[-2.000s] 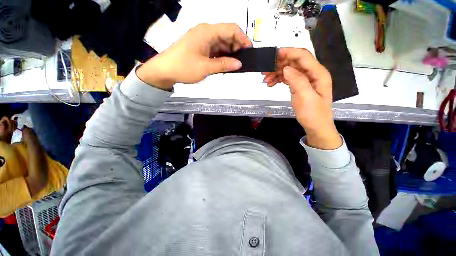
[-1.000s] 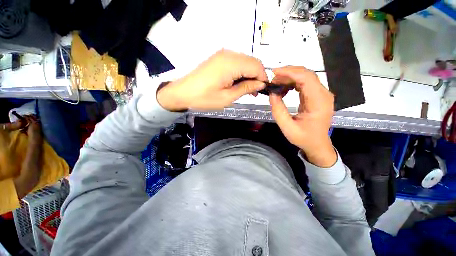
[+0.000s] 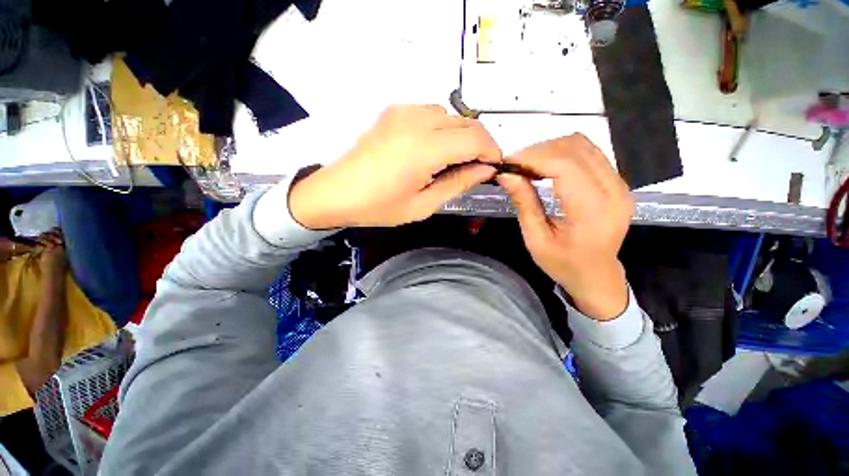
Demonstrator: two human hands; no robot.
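A small black fabric piece (image 3: 505,170) is pinched edge-on between both hands, above the table's front edge. My left hand (image 3: 400,169) grips its left end between thumb and fingers. My right hand (image 3: 577,209) pinches its right end. Most of the piece is hidden by the fingers. A wider dark fabric panel (image 3: 638,102) lies flat on the white table right of my hands. A tangled heap of dark cut pieces (image 3: 200,60) lies at the upper left.
Machine parts (image 3: 603,20) show at the top edge. An orange-brown-handled tool (image 3: 729,60) and a thin pale tool (image 3: 742,142) lie right. Red handles (image 3: 838,212) are at the far right. A yellow-brown card (image 3: 158,121) is left. A person in yellow (image 3: 47,316) is at far left.
The black piece was held flat with its face showing, and now shows only as a thin edge. Both hands have closed together and lowered toward the table's front edge.
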